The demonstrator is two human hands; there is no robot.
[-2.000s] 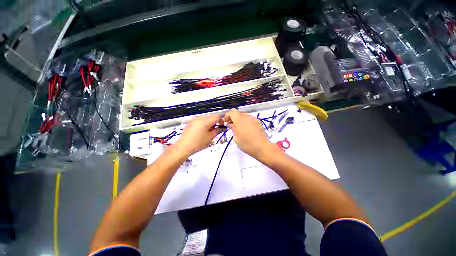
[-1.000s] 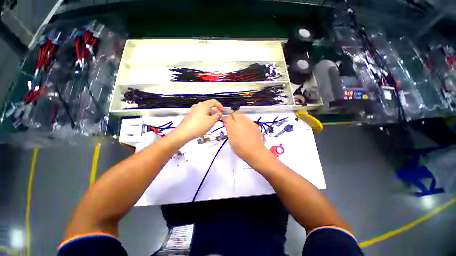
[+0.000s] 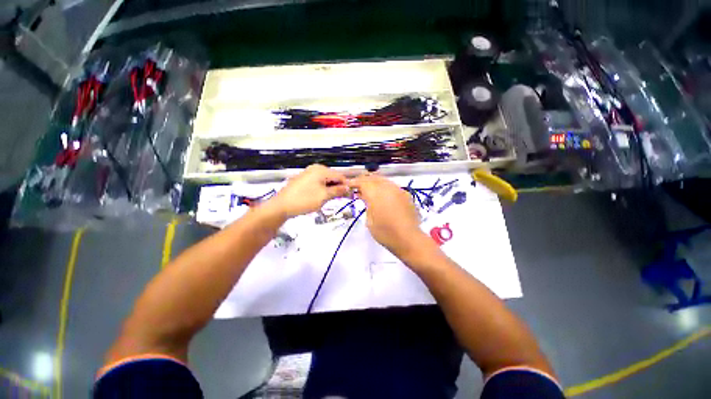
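A thin black wire harness (image 3: 417, 192) lies across the white layout board (image 3: 390, 277), with its middle at my hands. My left hand (image 3: 310, 189) and my right hand (image 3: 383, 204) meet at the board's back edge, fingertips nearly touching, pinching the harness between them. The pinched spot is mostly hidden by the fingers. A long black cable branch (image 3: 334, 259) runs from under my right hand to the board's front edge. Red and black leads (image 3: 249, 200) lie at the board's left. Grey connectors (image 3: 453, 202) lie at its right.
A cream parts tray (image 3: 327, 76) with black and red wire bundles stands behind the board. A red ring (image 3: 441, 234) and a yellow-handled tool (image 3: 496, 186) are at the right. Dark tape rolls (image 3: 478, 97) and a grey machine (image 3: 524, 117) stand behind right. Bagged harnesses (image 3: 144, 148) flank both sides.
The camera view has shifted. Both hands stay together at the board's back edge, with small finger changes. A small dark round thing, hidden at first, shows just behind the fingers in the later frames.
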